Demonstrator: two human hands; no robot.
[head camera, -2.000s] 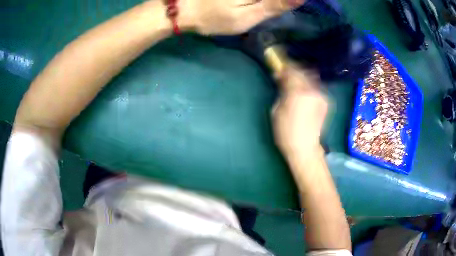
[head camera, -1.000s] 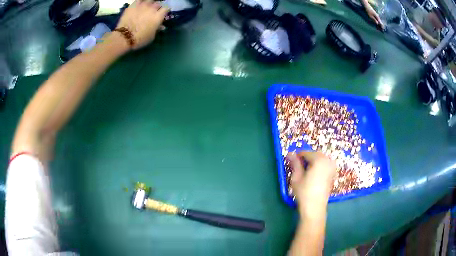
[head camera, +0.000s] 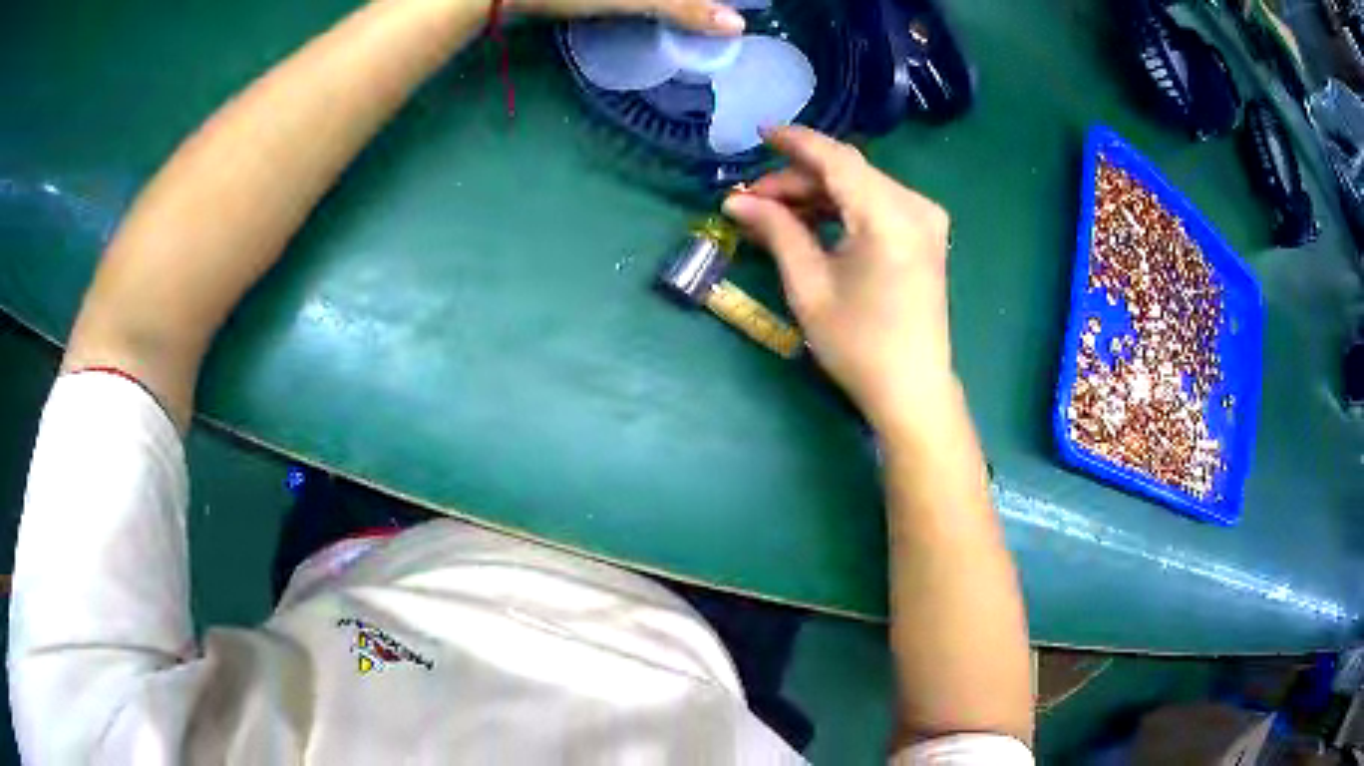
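A round black fan (head camera: 643, 127) with pale translucent blades (head camera: 766, 83) lies at the top middle. My left hand (head camera: 658, 12) is at the top edge, partly cut off, with a finger on the blade hub. My right hand (head camera: 860, 247) pinches a tiny copper-coloured piece (head camera: 739, 192) between thumb and index finger, beside the fan's near rim. A hammer (head camera: 696, 267) with a metal head and yellowish shaft lies on the bench below the fan; its grip is hidden under my right hand and forearm.
A blue tray (head camera: 1249, 389) of small copper-coloured pieces stands at the right. Black fans (head camera: 1182, 75) lie at the upper right. A dark chunky part (head camera: 931, 68) adjoins the fan. The green bench's near edge (head camera: 569, 542) curves in front of my body.
My right hand has left the blue tray and is at the fan with a small piece. My left hand has moved from the other fans onto this fan. The view has shifted.
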